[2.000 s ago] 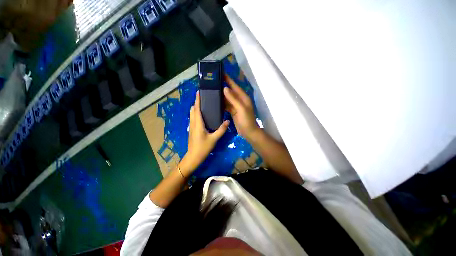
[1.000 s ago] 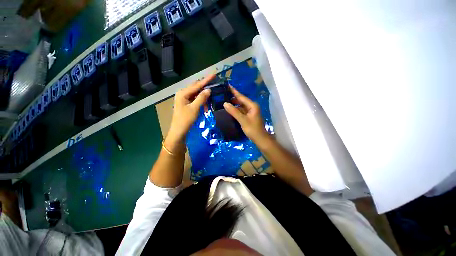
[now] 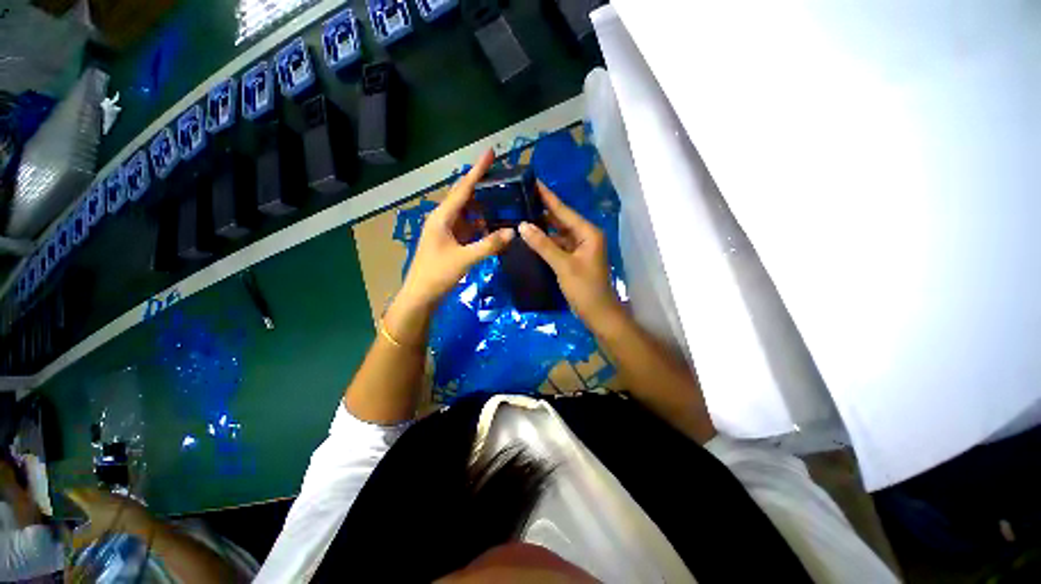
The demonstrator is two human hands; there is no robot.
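A black device housing [image 3: 531, 274] is held over the blue film scraps, its glossy window end towards the line. My left hand [image 3: 448, 245] holds the left side of the window end, thumb across its lower edge and index finger stretched up past it. My right hand [image 3: 574, 257] holds the right side, its thumb tip near my left thumb. Blue film scraps [image 3: 485, 356] lie on a tan cardboard sheet [image 3: 374, 265] below. Whether film is still on the window cannot be told.
Several black housings [image 3: 379, 120] stand on the dark green line, with blue frame parts [image 3: 293, 69] beyond. Large white sheets [image 3: 788, 194] fill the right. A thin dark stick [image 3: 260, 301] lies on the green bench. Another person's hand [image 3: 114, 516] is at lower left.
The housing has tilted, its window end now between both thumbs. My left hand has moved from its lower side up to the window end. Another person's hand has appeared at lower left.
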